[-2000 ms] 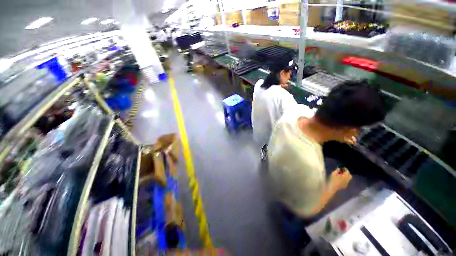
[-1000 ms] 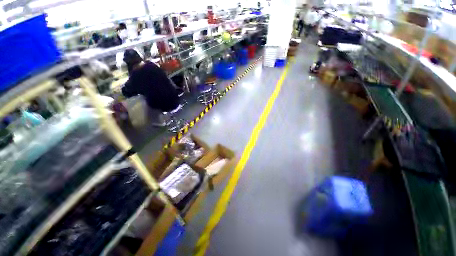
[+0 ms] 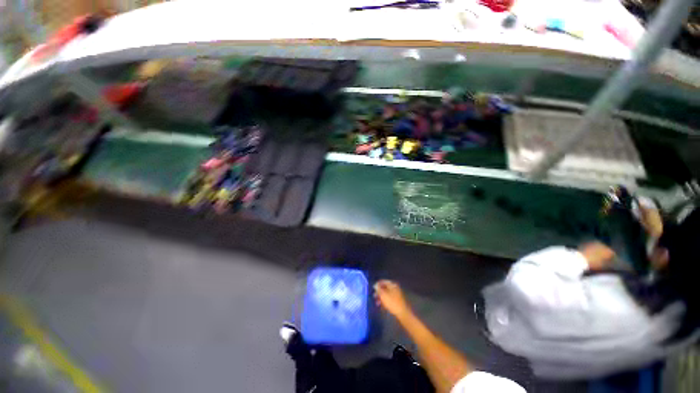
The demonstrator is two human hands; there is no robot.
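My right hand (image 3: 389, 295) is low, just right of the blue plastic stool (image 3: 335, 305). It is small and blurred; its fingers look partly curled, and I cannot tell whether it holds anything or touches the stool. My left hand is out of the picture. Across the stool, a black compartment tray (image 3: 285, 180) lies on the green bench (image 3: 357, 199), with a dense heap of coloured clipped units (image 3: 222, 176) on its left end.
Loose binder clips (image 3: 407, 146) lie beyond the pale rail (image 3: 460, 167). Stacked black trays (image 3: 288, 92) stand behind the tray. A pale tray (image 3: 572, 146) is by the metal post (image 3: 606, 92). A person in a white smock (image 3: 560, 307) is at the bench, right. My legs show at the bottom.
The view has swung from the aisle to the bench and down. The stool is now close in front of me, and my right arm has come into view.
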